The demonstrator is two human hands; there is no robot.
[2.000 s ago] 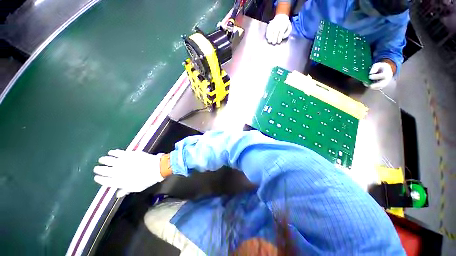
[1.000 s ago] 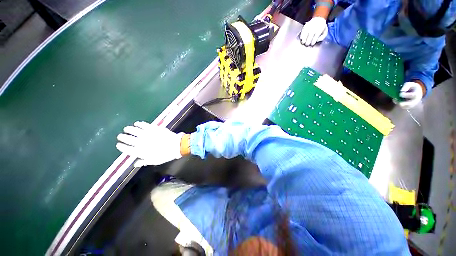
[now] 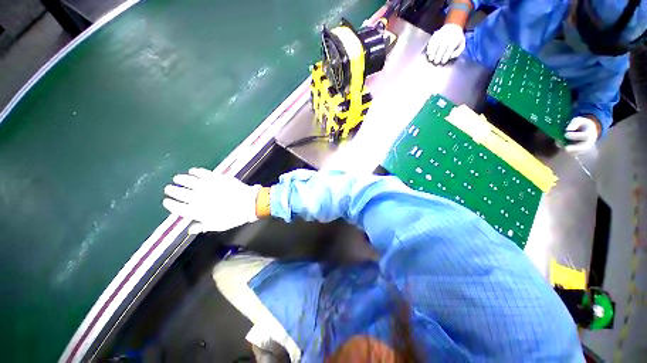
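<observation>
My right hand [image 3: 216, 201], in a white glove, lies flat with fingers spread across the pale edge rail [image 3: 135, 269] of the conveyor. Its fingertips reach over the dark green belt [image 3: 106, 156]. It holds nothing. The belt surface near the hand carries no part that I can make out. My left hand is not seen; a pale shape at the bottom edge is too unclear to name. My blue sleeve hides part of the bench.
A deep green board [image 3: 468, 170] with a yellow strip [image 3: 504, 145] lies on the steel bench [image 3: 408, 53]. A black fan-like device on a yellow-black base [image 3: 342, 78] stands by the rail. Another person's gloved hand holds a second green board [image 3: 532, 92]. A green-ended reel [image 3: 601, 309] is at lower right.
Over the two seconds the view shifted, so the bench things appear further right. My right hand stays spread on the rail. Little differs over the last second.
</observation>
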